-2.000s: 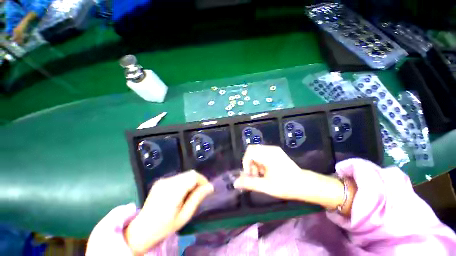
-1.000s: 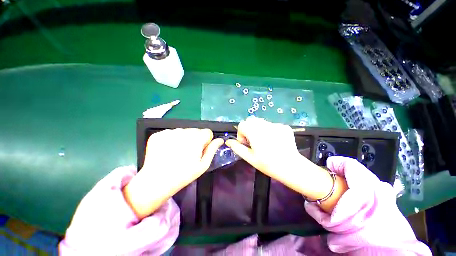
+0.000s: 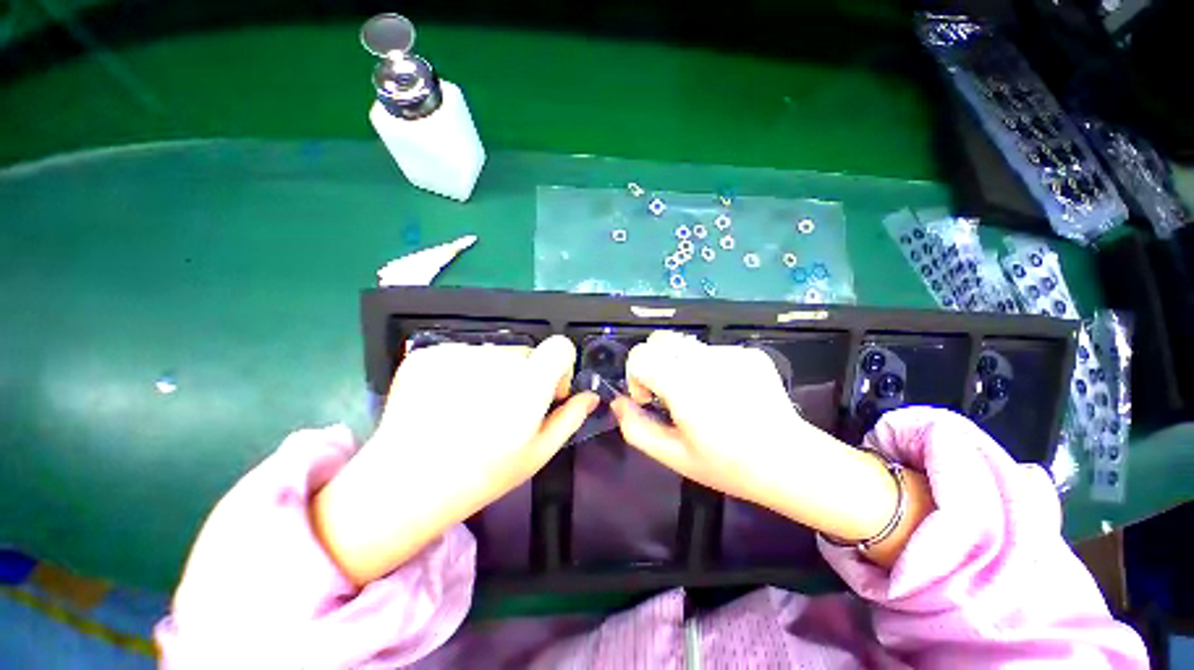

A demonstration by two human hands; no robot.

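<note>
The black foam tray (image 3: 629, 579) lies in front of me with dark glossy phone backs in its slots. My left hand (image 3: 478, 406) and my right hand (image 3: 707, 406) meet over the second slot from the left. Their thumbs and fingertips pinch a small clear film piece (image 3: 592, 422) between them, at the camera bump (image 3: 604, 356) of that phone back (image 3: 626, 504). The fingers partly hide the film and the bump; whether the film touches the bump I cannot tell. Camera bumps also show in the two right slots.
A clear sheet (image 3: 576, 249) with small pale and blue rings lies behind the tray. A white pump bottle (image 3: 439, 144) with its lid up and a white pointed scrap (image 3: 426, 266) are at back left. Lens sticker strips (image 3: 945, 262) and a blister tray (image 3: 1028, 138) are at right.
Both hands, with the clear film between them, have moved from the tray's lower middle up to the second phone's camera bump. The view has also shifted. Over the last second the hands stay there.
</note>
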